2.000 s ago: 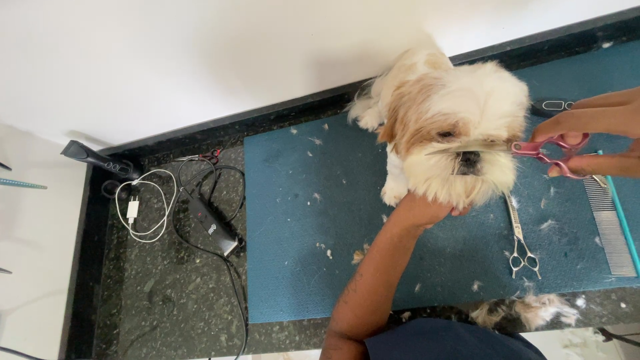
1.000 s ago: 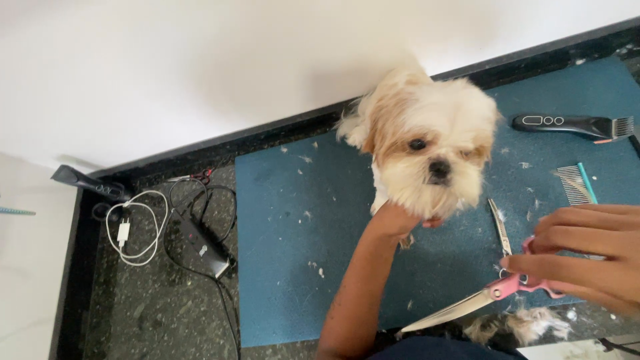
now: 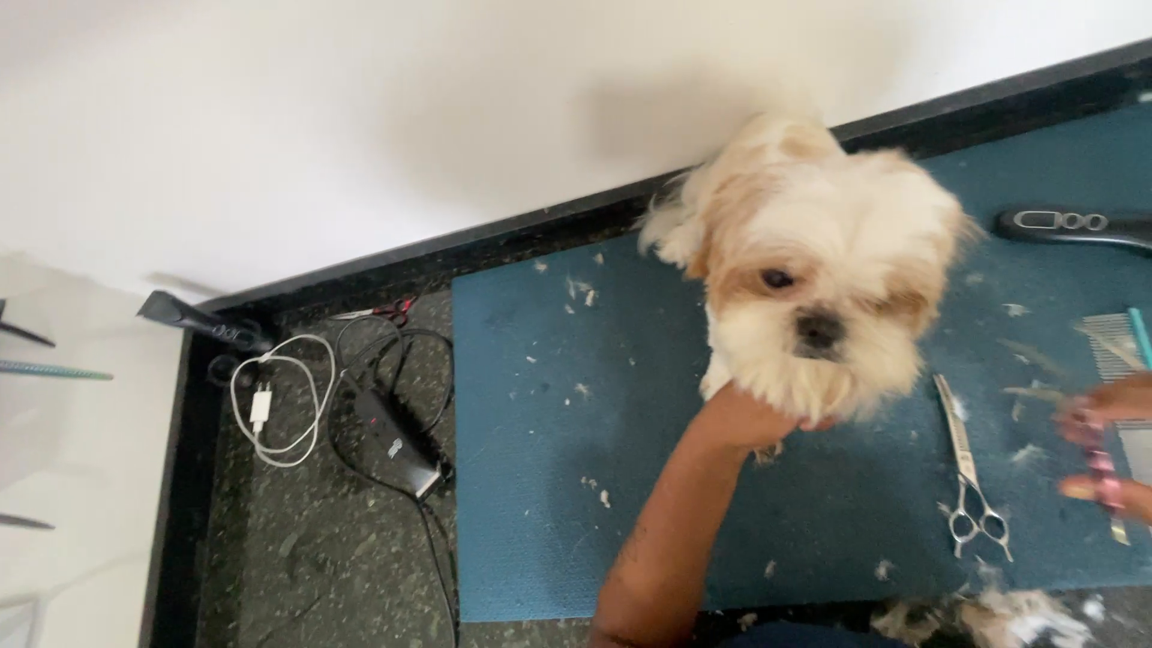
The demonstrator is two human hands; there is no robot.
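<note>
A small white and tan long-haired dog (image 3: 828,261) faces the camera on a blue mat (image 3: 558,504). Under its chin is my left hand (image 3: 765,421), the fingers partly hidden by the beard fur. At the right edge my right hand (image 3: 1111,450), cut off by the frame, holds pink-handled scissors (image 3: 1100,463); their blades are blurred. Between the dog and that hand, silver thinning shears (image 3: 963,468) lie on the mat. A metal comb with a teal spine (image 3: 1141,337) lies partly behind my right hand.
A black cordless clipper (image 3: 1075,225) lies at upper right. On the speckled counter at left are a black corded clipper (image 3: 396,441), a white charger cable (image 3: 261,405), red-handled scissors (image 3: 391,312) and another black clipper (image 3: 202,322). Cut fur (image 3: 999,621) is heaped at the front edge.
The scissors were at the dog's muzzle, then pointed toward the mat's front edge; now my right hand holds them farther right, over the comb. My left hand stays under the chin.
</note>
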